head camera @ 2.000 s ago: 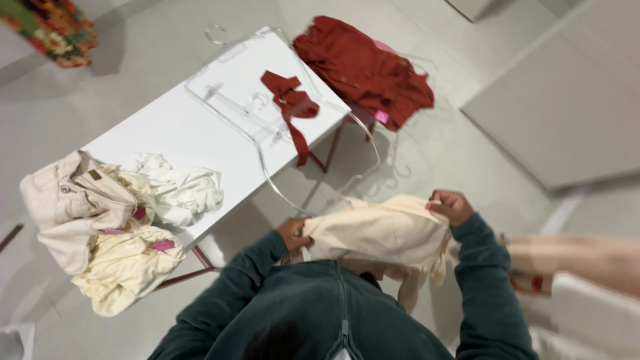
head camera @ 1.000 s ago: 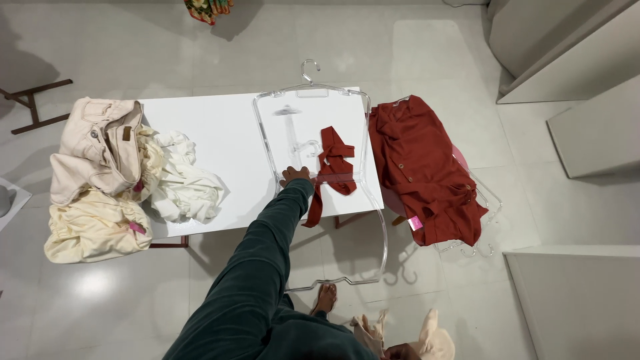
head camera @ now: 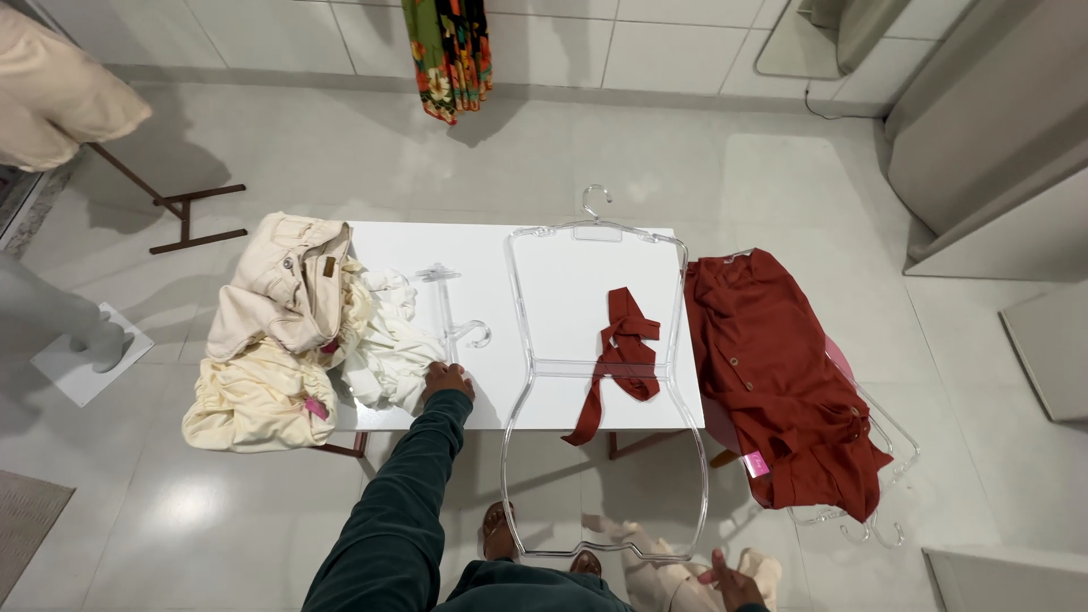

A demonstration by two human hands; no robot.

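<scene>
My left hand (head camera: 448, 382) rests at the near end of a small clear plastic hanger (head camera: 444, 306) on the white table (head camera: 484, 399), beside a crumpled white garment (head camera: 395, 344); its fingers are partly hidden. At the bottom right, my right hand (head camera: 733, 580) is beside a beige garment (head camera: 667, 569); whether it grips the cloth is unclear. Between my hands lies a large clear body-shaped hanger (head camera: 520, 425), its lower part beyond the table's near edge. A dark red fabric belt (head camera: 627, 340) lies partly under its crossbar.
Beige denim (head camera: 280, 285) and a cream garment (head camera: 255, 399) are heaped at the table's left end. A red buttoned garment (head camera: 765, 365) lies at the right with clear hangers (head camera: 892, 425). A metal stand (head camera: 183, 208) and a mannequin base (head camera: 93, 353) are on the left.
The small hanger, seen inside the large hanger's outline a second ago, now lies left of it by the white garment. My left hand has moved left too. The beige garment, held up earlier, is now low.
</scene>
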